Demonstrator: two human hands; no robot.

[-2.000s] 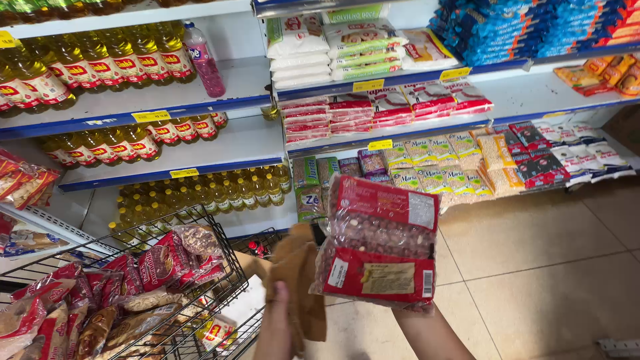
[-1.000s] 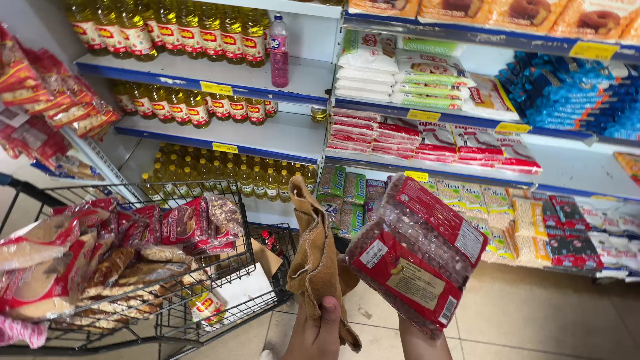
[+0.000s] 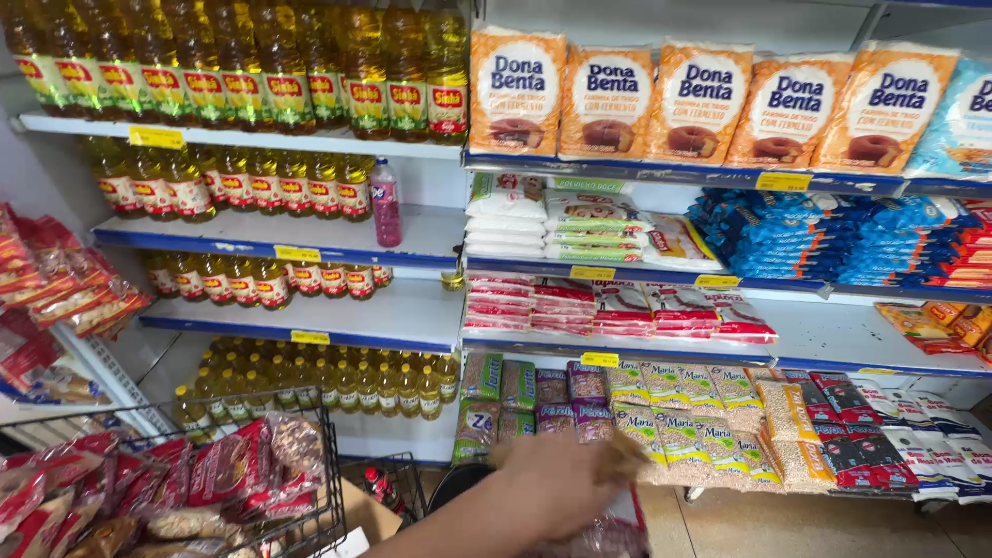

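My left hand (image 3: 550,480) reaches in from the bottom edge and is blurred. Its fingers are closed on a brown cloth (image 3: 624,459), which shows at the fingertips. Just below, a clear and red plastic package (image 3: 612,531) is partly in view at the bottom edge, mostly covered by my left hand and forearm. Whether the cloth touches the package cannot be told. My right hand does not show. Behind the hand, bags of grain marked Maria (image 3: 701,442) and purple-and-clear bags (image 3: 593,422) lie on the lowest shelf.
A black wire basket (image 3: 333,473) full of red packages stands at lower left, beside a cardboard box (image 3: 372,515) and a dark bottle (image 3: 384,488). Shelves hold oil bottles (image 3: 291,97), a pink bottle (image 3: 386,205), flour bags (image 3: 701,101) and blue packets (image 3: 783,240). Red packages hang far left (image 3: 70,279).
My left hand with the cloth has moved across over the red package. The package is lower in view, and my right hand has gone out of sight. The view has tilted up toward the shelves.
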